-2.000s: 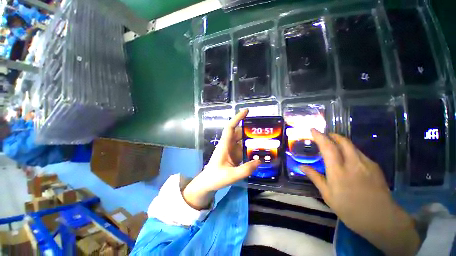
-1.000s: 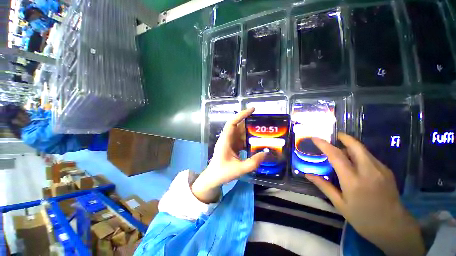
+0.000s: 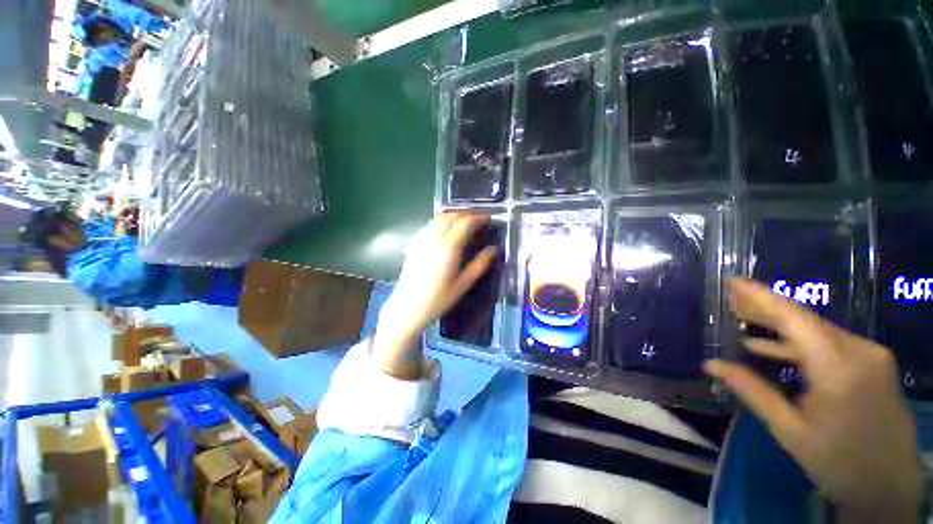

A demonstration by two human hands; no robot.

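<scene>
A clear blister tray (image 3: 606, 205) holds two rows of smartphones. In the front row, my left hand (image 3: 435, 276) is over the upper part of the leftmost phone (image 3: 473, 312). Its fingers are curled and touch it; whether they grip it is unclear. The second phone (image 3: 559, 297) is lit with an orange and blue picture. The third phone (image 3: 655, 292) is dark with a white 4. The fourth phone (image 3: 798, 268) shows white boot lettering. My right hand (image 3: 834, 409) is over its lower part, fingers apart, holding nothing. A further phone (image 3: 914, 333) at the right edge shows similar lettering.
A tall stack of filled clear trays (image 3: 230, 154) stands left on the green bench (image 3: 373, 154). A brown cardboard box (image 3: 302, 307) is on the floor below. A blue rack (image 3: 138, 450) holds more boxes. A person in a blue smock (image 3: 128, 268) is at far left.
The phone showing 20:51 is no longer in my left hand, which has moved left onto the leftmost phone. My right hand has moved right. The third phone has gone from lit to dark.
</scene>
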